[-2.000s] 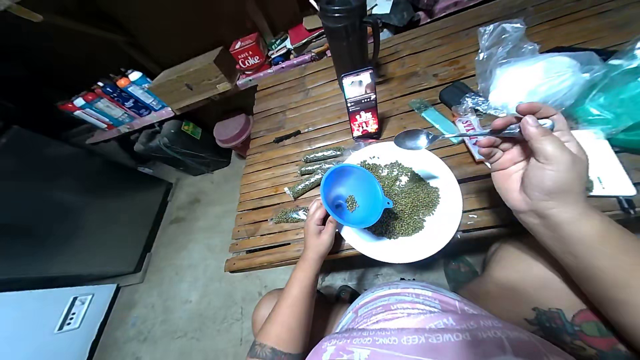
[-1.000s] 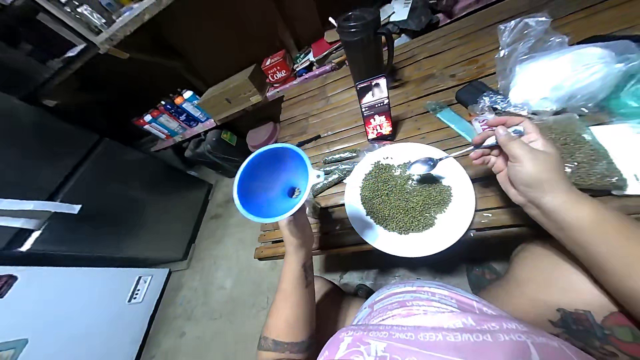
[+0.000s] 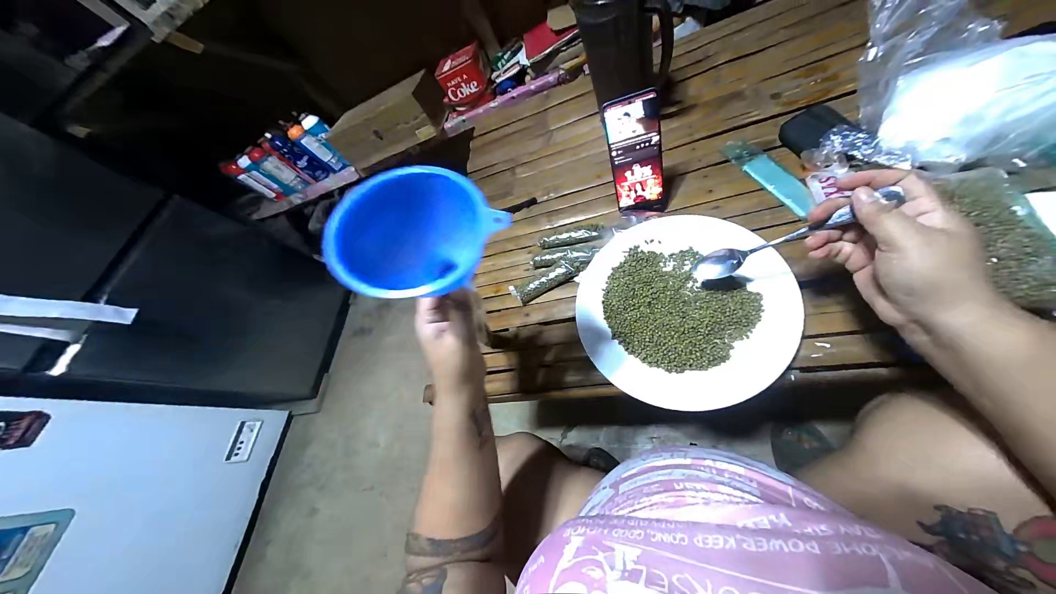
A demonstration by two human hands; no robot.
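Observation:
My left hand [image 3: 448, 334] holds a blue plastic funnel [image 3: 404, 231] from below, left of the plate and off the table's edge; the fingers are partly hidden behind it. The funnel's wide mouth faces me and looks empty. My right hand [image 3: 916, 239] grips the handle of a metal spoon [image 3: 722, 264], whose bowl is over the green mung beans [image 3: 676, 318] heaped on a white plate [image 3: 693, 394]. Several slim clear plastic tubes of beans [image 3: 549, 280] lie left of the plate. A clear bag of beans [image 3: 998, 231] lies behind my right hand.
A lit phone [image 3: 634, 157] leans on a dark mug [image 3: 619, 49] behind the plate. A teal packet [image 3: 771, 177], a black object [image 3: 813, 128] and plastic bags [image 3: 957, 99] lie at the right on the slatted wooden table [image 3: 742, 99]. A cardboard box [image 3: 388, 115] stands at the back left.
My left hand has raised the blue funnel from over the plate and moved it left; the beans seen in it two seconds ago no longer show. My right hand has lowered the spoon to the beans.

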